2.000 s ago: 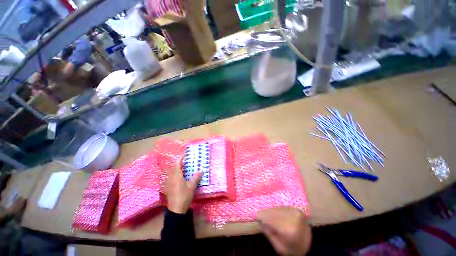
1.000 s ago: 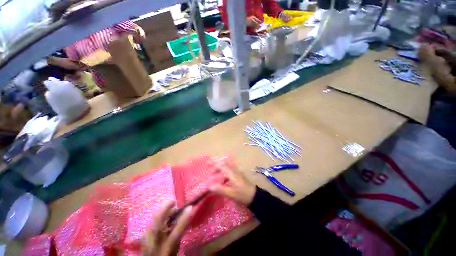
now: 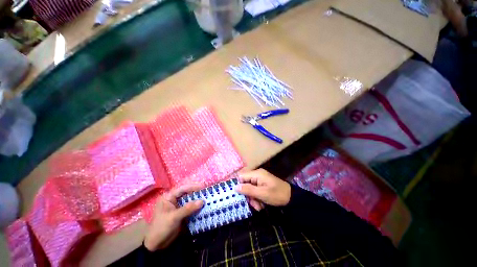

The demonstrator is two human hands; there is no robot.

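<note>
A white PCB panel (image 3: 217,207) with rows of dark components is held over my lap, at the front edge of the bench. My left hand (image 3: 171,216) grips its left end, with the thumb on top. My right hand (image 3: 263,189) grips its upper right corner. Pink anti-static bubble wrap (image 3: 178,141) lies spread on the bench behind the panel, with a thick wrapped panel pack (image 3: 123,167) on it. The diagonal cutters (image 3: 264,125) lie on the bench with blue handles spread, touched by neither hand.
A pile of breakaway rails (image 3: 260,82) and small pale offcuts (image 3: 350,85) lie on the cardboard bench cover (image 3: 308,52). Below the bench edge at right are the collection carton (image 3: 400,221) with pink lining and a white woven sack (image 3: 408,104). Part of another person (image 3: 454,18) shows at top right.
The view has shifted right and down. The PCB panel, earlier on the pink wrap under my left hand, is now off the bench over my lap, held by both hands.
</note>
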